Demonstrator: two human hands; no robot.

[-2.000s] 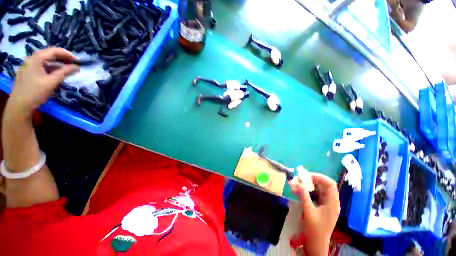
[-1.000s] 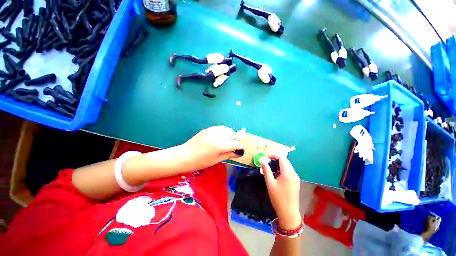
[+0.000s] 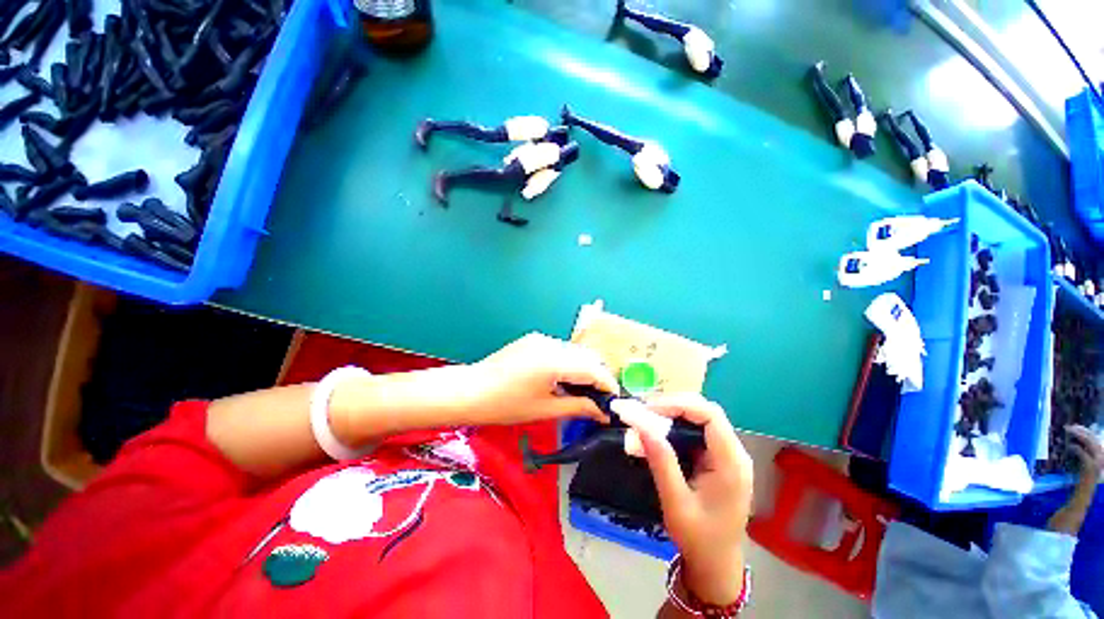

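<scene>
My left hand [image 3: 551, 381] holds a black leg piece [image 3: 588, 394] at the fingertips, against a white-and-black figure body [image 3: 644, 421]. My right hand [image 3: 705, 472] holds that body; one long black leg [image 3: 563, 452] sticks out from it to the left. Whether the piece in my left hand touches the body is hard to tell. The green glue cap [image 3: 638, 377] sits on the cardboard pad [image 3: 666, 351] just beyond my hands, at the bench edge.
The large blue parts bin [image 3: 248, 200] of black legs is at upper left, a brown bottle [image 3: 397, 27] beside it. Part-assembled figures [image 3: 533, 157] lie on the green bench. White squeeze bottles [image 3: 881, 267] and a blue tray [image 3: 916, 435] are at right. A person's sleeve [image 3: 1023, 568] shows at lower right.
My left hand came from the left bin to the pad. My right hand brought the figure body to the green cap, then back from it. Both hands now meet in front of the pad.
</scene>
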